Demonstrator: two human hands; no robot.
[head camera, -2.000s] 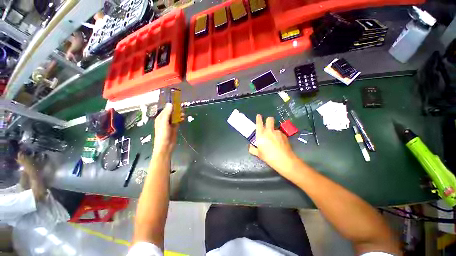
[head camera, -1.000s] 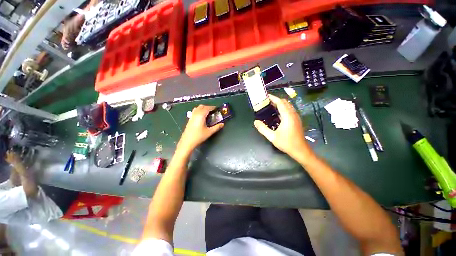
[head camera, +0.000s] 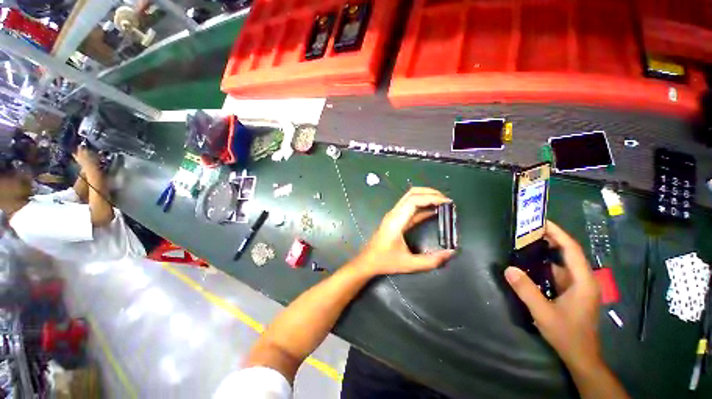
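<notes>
My right hand (head camera: 564, 300) holds an open flip phone (head camera: 531, 214) by its dark keypad half, right of centre. Its gold-yellow screen half stands up, and the screen is lit white and blue with text. My left hand (head camera: 398, 238) grips a small dark piece (head camera: 446, 226) edge-on between thumb and fingers, left of the phone and apart from it. What this piece is cannot be told from its edge.
Red trays (head camera: 312, 74) line the back. Two loose displays (head camera: 478, 135) and a keypad housing (head camera: 674, 183) lie behind the phone. A red block (head camera: 606, 286), tweezers (head camera: 646, 288) and white stickers (head camera: 688, 287) lie right. A pen (head camera: 250, 234) and small red box (head camera: 297, 252) lie left. A person (head camera: 70, 226) sits far left.
The view has swung left. The phone's screen half now stands more upright with its screen lit. The piece in my left hand is turned edge-on.
</notes>
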